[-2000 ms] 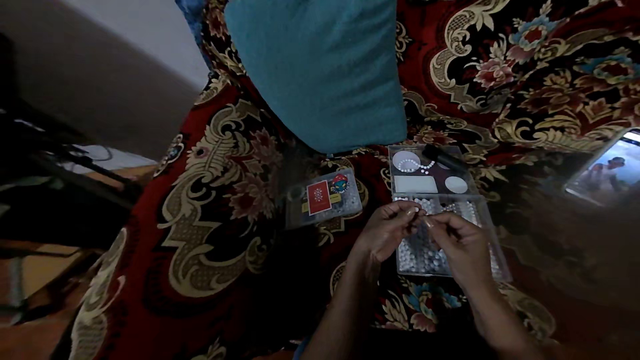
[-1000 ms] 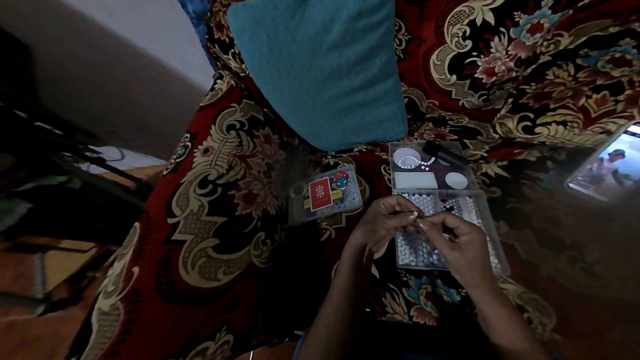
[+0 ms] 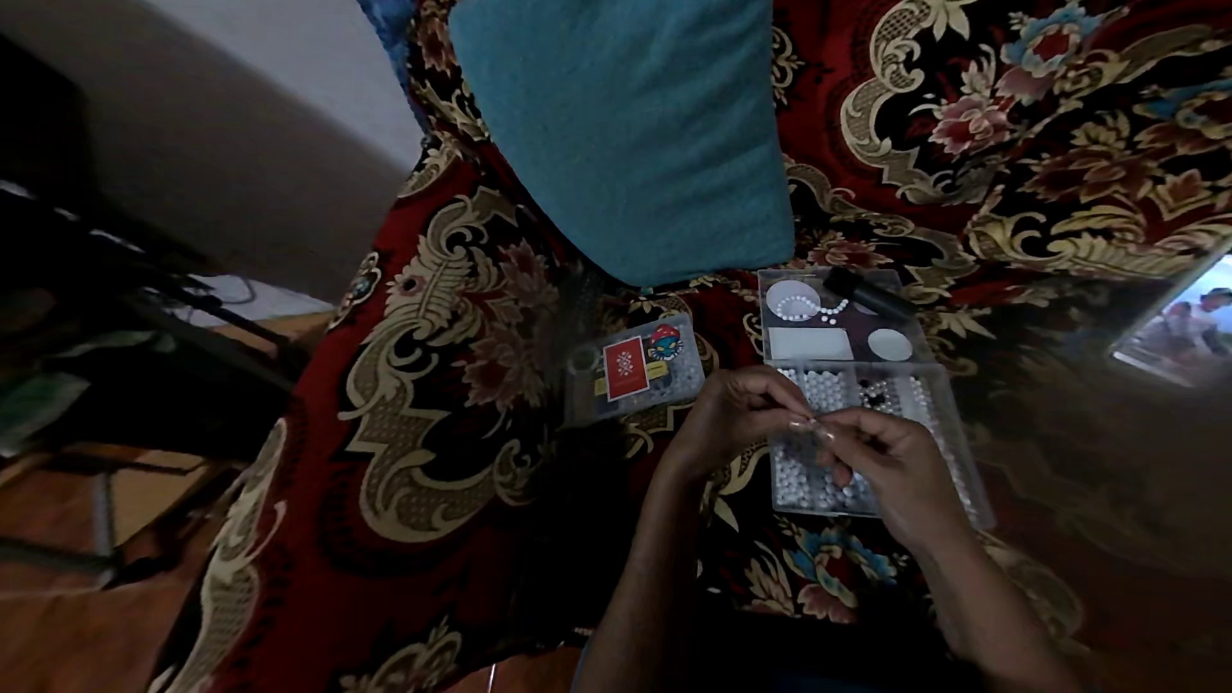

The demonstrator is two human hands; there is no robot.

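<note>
Over an open clear plastic bead box [image 3: 835,508], my left hand [image 3: 736,419] and my right hand [image 3: 881,457] meet at the fingertips. Both pinch something small and whitish, perhaps a bead; it is too small to name surely. White beads [image 3: 794,486] fill compartments of the box, with a few dark ones among those near the middle. The raised lid [image 3: 837,354] bears white round and rectangular pieces. A strand of white beads [image 3: 801,310] lies on it, beside a black cylindrical item [image 3: 871,294]. My hands hide part of the compartments.
Left of my hands lies a closed clear plastic box [image 3: 688,380] with a red card [image 3: 627,369] on top. A teal cushion [image 3: 635,144] leans behind on the floral-patterned sofa cover [image 3: 433,385]. A framed picture or screen [image 3: 1189,322] is at far right.
</note>
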